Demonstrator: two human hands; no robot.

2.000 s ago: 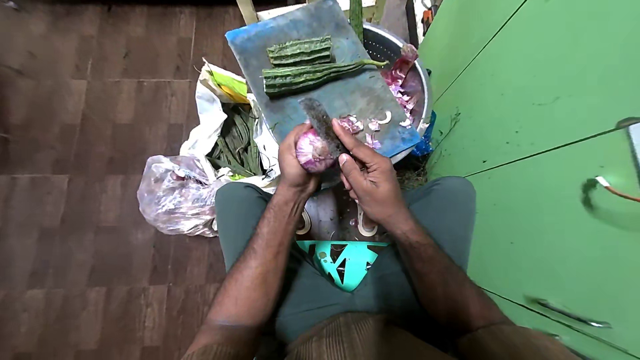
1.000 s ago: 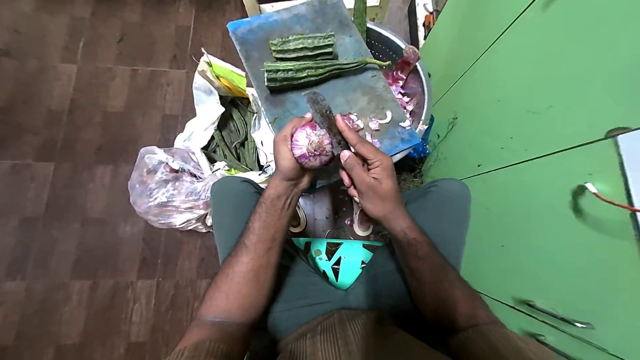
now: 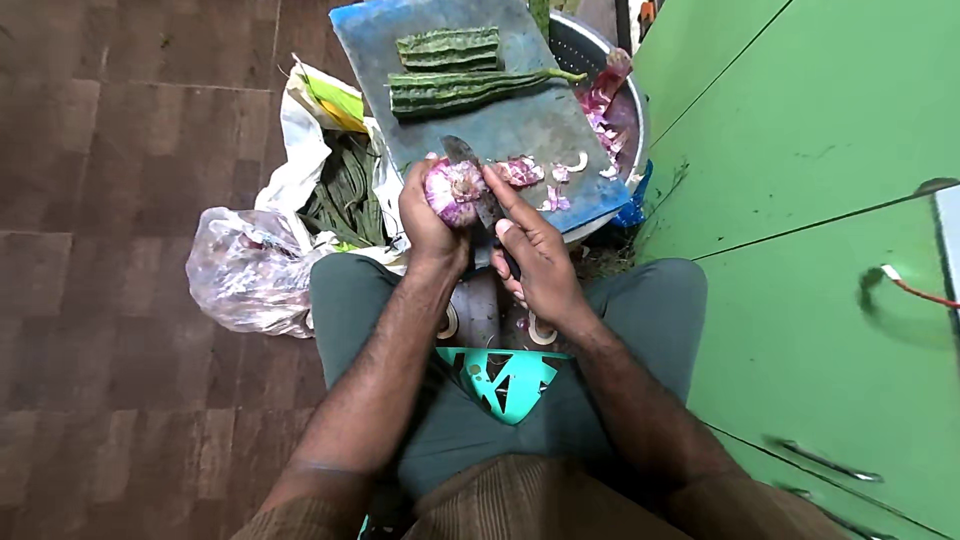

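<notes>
My left hand (image 3: 433, 217) holds a purple-and-white onion (image 3: 454, 192), its root end facing up toward me. In my right hand (image 3: 536, 255) is a knife (image 3: 489, 211) with a dark handle and a stained blade; the blade lies against the onion's right side, my forefinger along it. Beyond both hands is a worn blue cutting board (image 3: 517, 135). Two ridge gourd pieces (image 3: 448, 49) lie across its far part, the nearer one (image 3: 469, 90) with its stem on. Reddish peel (image 3: 519, 172) and small pale scraps (image 3: 556, 199) are on the board, right of the onion.
Under the board, a perforated metal colander (image 3: 637, 112) holds onion skins (image 3: 600, 112). At left are an opened bag (image 3: 289, 180) of long green pods (image 3: 345, 187) and a clear plastic bag (image 3: 244, 274). Green cabinets (image 3: 810, 187) with metal handles stand close on the right. Turquoise plastic (image 3: 510, 382) shows between my legs.
The onion has been turned in my left hand, so its root end faces me more than in the oldest frame. The knife stays in my right hand, beside the onion.
</notes>
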